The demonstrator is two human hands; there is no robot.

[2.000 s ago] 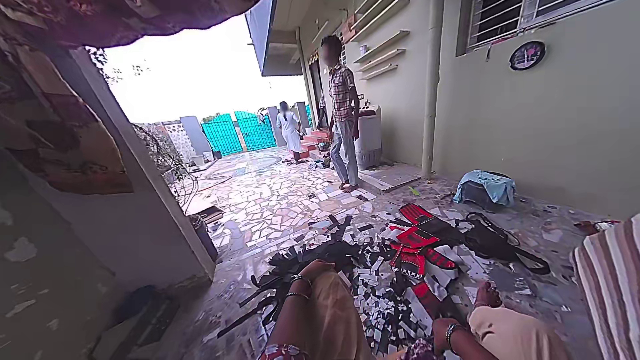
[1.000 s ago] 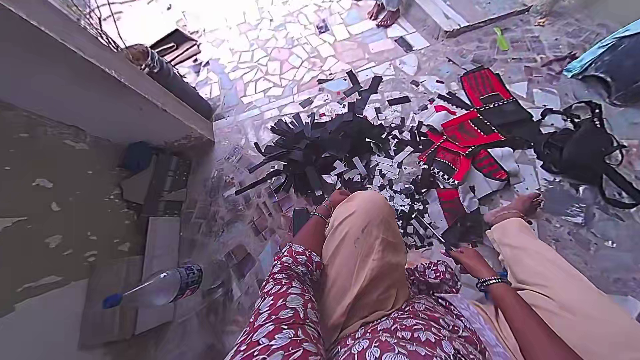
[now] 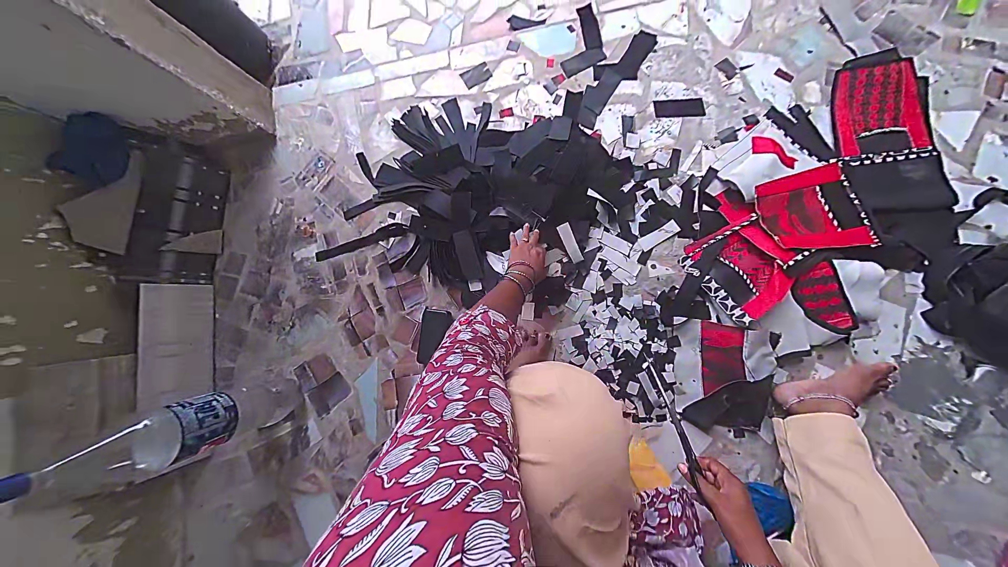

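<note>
My left hand (image 3: 528, 256) reaches onto the lower edge of a heap of black fabric strips (image 3: 504, 169), its fingers spread over the strips; whether it pinches one cannot be told. At the lower right my right hand (image 3: 718, 482) is closed around the handles of a pair of scissors (image 3: 677, 421), whose blades point up and to the left. Just beyond the blade tips lie many small black and white cut pieces (image 3: 622, 315). Red and black patterned fabric pieces (image 3: 815, 216) are spread to the right of the heap.
A plastic bottle (image 3: 185, 429) lies on its side at the lower left. A dark phone-like rectangle (image 3: 434, 334) rests beside my left sleeve. My bare foot (image 3: 843, 387) is at the right, near black fabric (image 3: 980, 303). A low wall ledge (image 3: 181, 71) stands at the upper left.
The view has tilted far down to the floor. My left hand has moved forward from beside my knee onto the black strips.
</note>
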